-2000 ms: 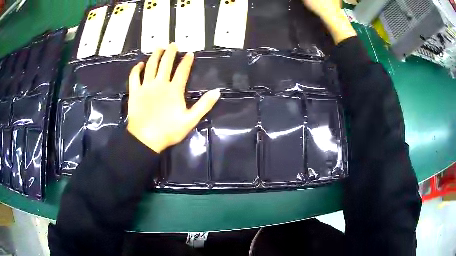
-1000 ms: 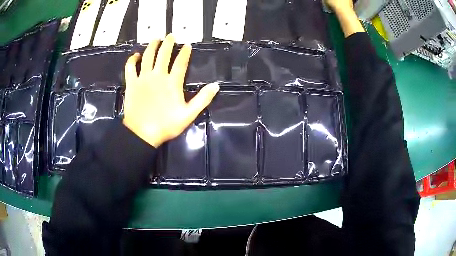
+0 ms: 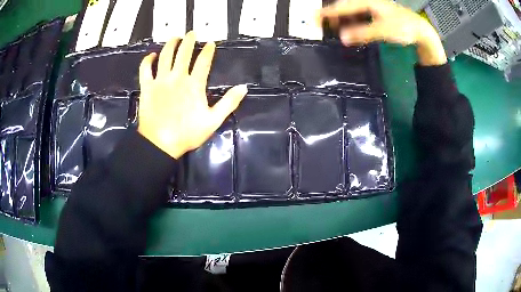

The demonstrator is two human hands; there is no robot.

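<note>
A glossy black tray [image 3: 264, 165] lies flat in front of me. Several cream-white phone covers [image 3: 209, 25] stand in its top row, cut off by the upper edge. The rightmost cover [image 3: 305, 20] lies beside my right hand [image 3: 377, 24], which is blurred, fingers apart and pointing left over the top row; whether it touches the cover I cannot tell. My left hand [image 3: 177, 105] lies spread on the tray's middle and lower left, holding nothing. The middle and bottom row pockets that show have no covers.
More black trays [image 3: 20, 117] lie at the left. A grey vented metal unit [image 3: 461, 20] stands at the upper right, beside the green bench top [image 3: 440, 102]. A red item [image 3: 498, 197] shows beyond the bench's right edge.
A sixth cover now shows in the top row, right of the others. My right hand has come from the top edge leftward and down. The tray sits slightly higher in view.
</note>
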